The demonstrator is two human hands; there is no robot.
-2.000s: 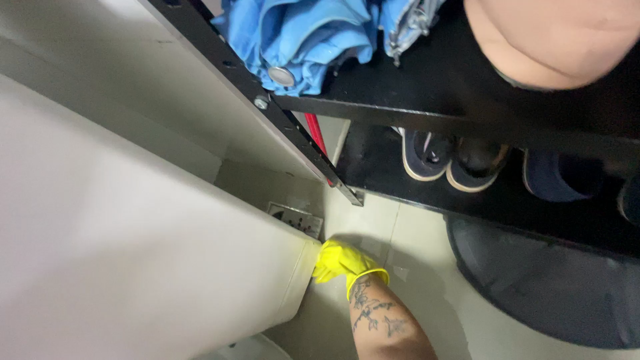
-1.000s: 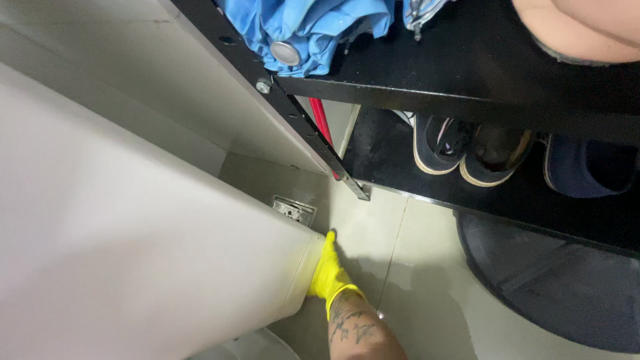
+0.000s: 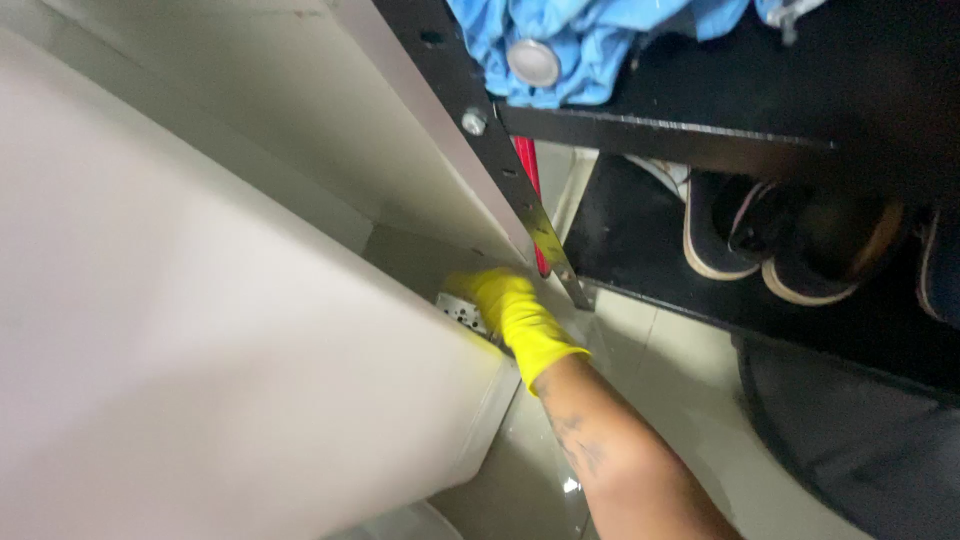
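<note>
My right hand, in a yellow rubber glove (image 3: 510, 311), reaches down to the tiled floor between a white panel-like body (image 3: 247, 330) and the foot of a black metal shelf post (image 3: 517, 180). It is at a perforated metal floor drain cover (image 3: 463, 311), beside and partly over it. The fingers are blurred, so whether they hold anything cannot be told. My left hand is out of view.
A black shelf rack (image 3: 675, 135) stands at the right, with a folded blue umbrella (image 3: 555, 52) above and dark shoes (image 3: 716, 232) below. A red pole (image 3: 528, 161) is behind the post. A black round-edged item (image 3: 847, 442) lies under the rack.
My right hand has moved from the lower corner of the white body up and forward to the drain cover, which it now partly hides.
</note>
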